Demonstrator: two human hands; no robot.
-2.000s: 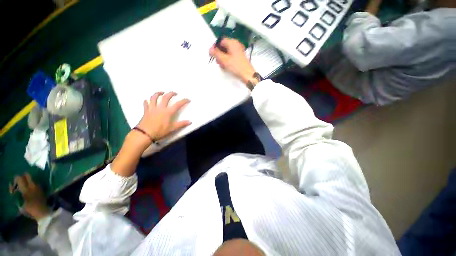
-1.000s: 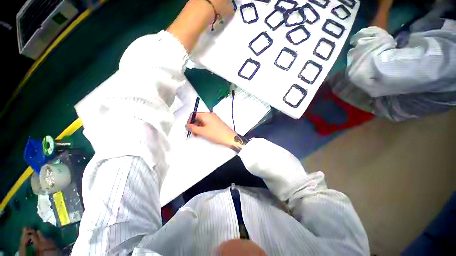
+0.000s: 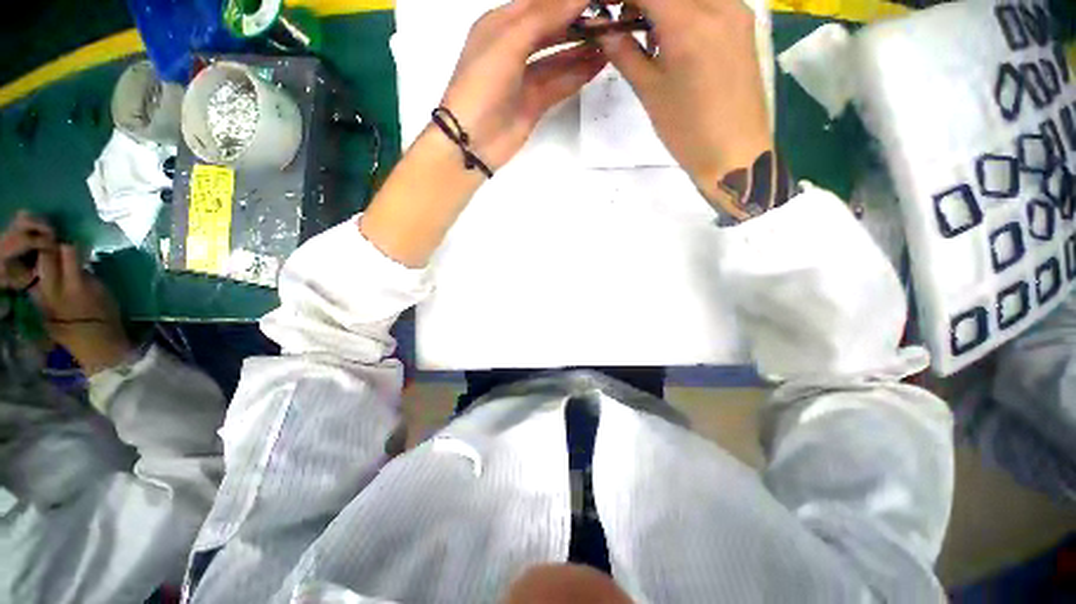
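Note:
My left hand (image 3: 519,77) and my right hand (image 3: 696,89) meet at the top edge of the view, over the white foam pad (image 3: 566,283). Between their fingertips is a small dark housing frame (image 3: 608,26), partly hidden by the fingers and cut close by the edge. I cannot tell whether the tweezers are still in my right hand. A white paper sheet (image 3: 625,130) lies on the foam below the hands. Several black frames stand in rows on a white sheet or tray (image 3: 909,153) at the right.
A black box (image 3: 336,142) with a yellow label carries a round container (image 3: 242,116) at the left. A blue bin (image 3: 177,35), a green roll (image 3: 253,14) and crumpled white paper (image 3: 128,183) are near it. Another person's hands (image 3: 65,283) are at far left; a grey sleeve is at right.
My left hand has come back from the frames at the right and now meets my right hand at a dark frame. The view has turned, with the foam now straight ahead.

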